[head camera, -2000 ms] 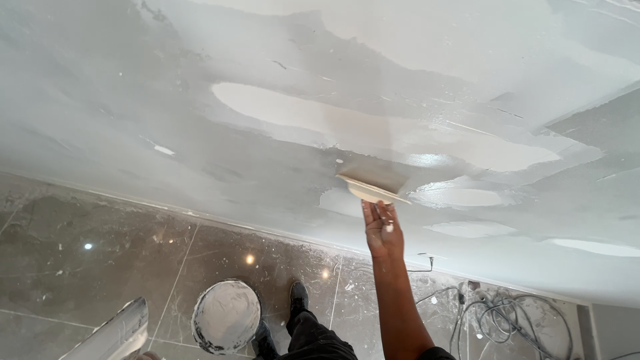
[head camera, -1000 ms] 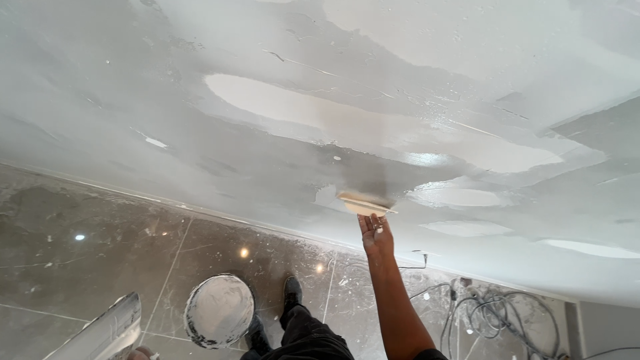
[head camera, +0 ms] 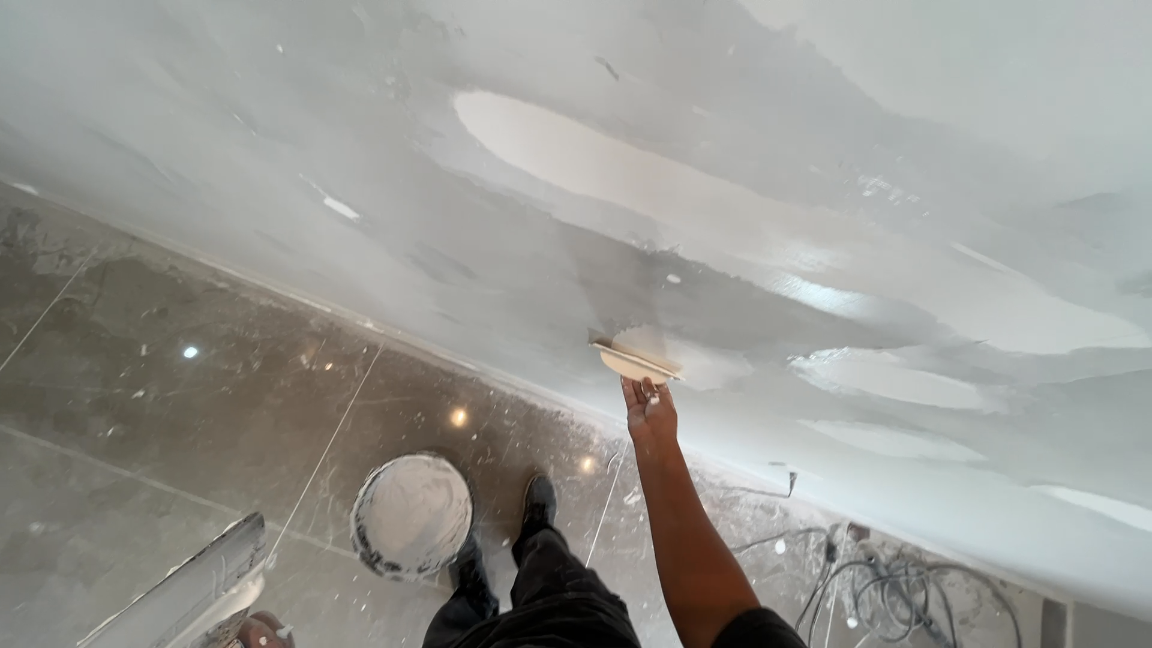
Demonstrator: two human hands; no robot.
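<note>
My right hand (head camera: 650, 409) grips a wide putty knife (head camera: 637, 360), its blade edge against the lower part of the grey wall (head camera: 504, 261). Pale filler covers the blade, and a fresh patch of it shows on the wall just beside it. At the bottom left, my left hand (head camera: 264, 630) is partly in view, closed on a broad metal plastering blade (head camera: 193, 580) with white filler along its edge. Between the two hands, a round bucket of white filler (head camera: 412, 515) stands on the floor near my feet.
Coiled grey cables (head camera: 909, 589) lie on the floor at the lower right. A short wire (head camera: 792, 484) sticks out low on the wall. My shoe (head camera: 539, 497) stands on the tiled floor (head camera: 252, 405), right of the bucket. Several smoothed filler patches mark the wall.
My right hand and the putty knife have moved lower on the wall, and the pale patch beside the blade looks different. My left hand still holds the broad blade at the lower left.
</note>
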